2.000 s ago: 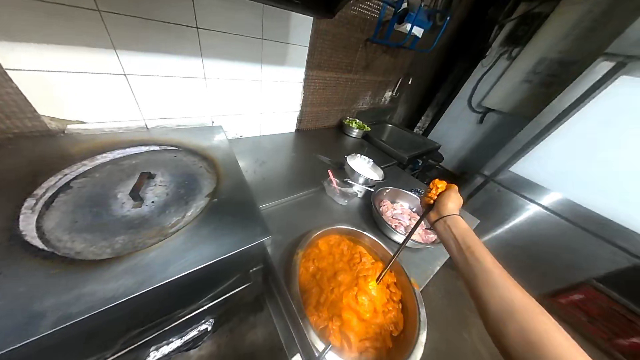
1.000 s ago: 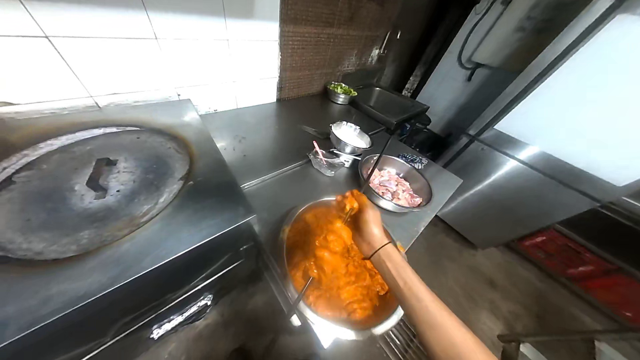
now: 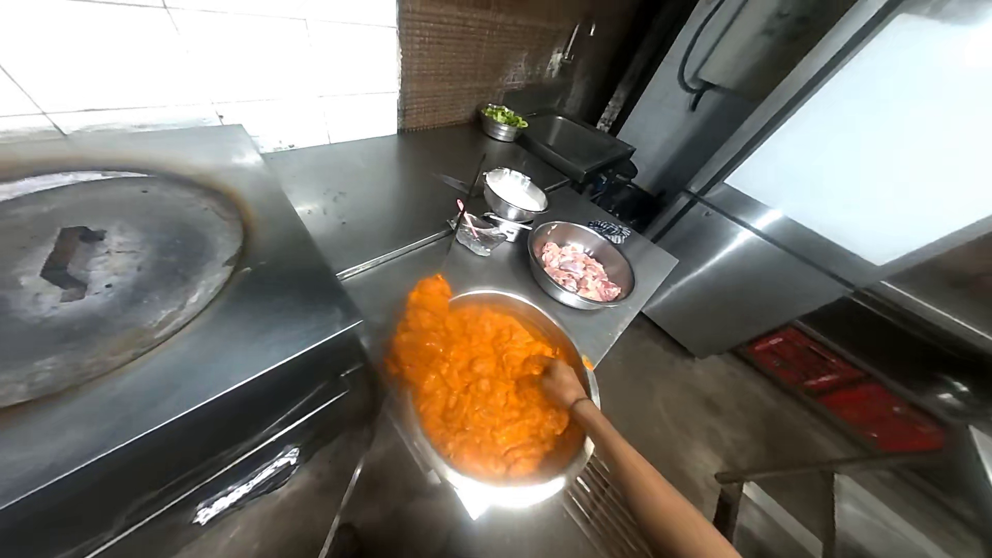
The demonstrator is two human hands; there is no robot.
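Note:
My right hand (image 3: 559,381) reaches from the lower right into a large steel bowl (image 3: 593,449) of orange-coated meat pieces (image 3: 484,387). Its fingertips are partly hidden in the orange coating, so what they hold is unclear. A thin metal skewer (image 3: 474,182) slants over the bowl's left side, with a blurred clump of coated meat (image 3: 426,306) around it. The skewer's lower part runs toward the bottom edge of the view. My left hand is out of view. Behind the bowl, a smaller steel bowl (image 3: 626,271) holds raw pink meat (image 3: 577,271).
A round metal lid (image 3: 147,271) with a handle lies on the steel top at left. Farther back are a bowl of white contents (image 3: 515,190), a clear container (image 3: 479,236), a bowl of green pieces (image 3: 502,124) and a sink (image 3: 577,143). Red crates (image 3: 883,411) sit low at right.
My right hand has gone from the skewer's upper part down along it, then off it into the bowl's right side. The skewer has shifted to the bowl's left, its coated meat now lower on it.

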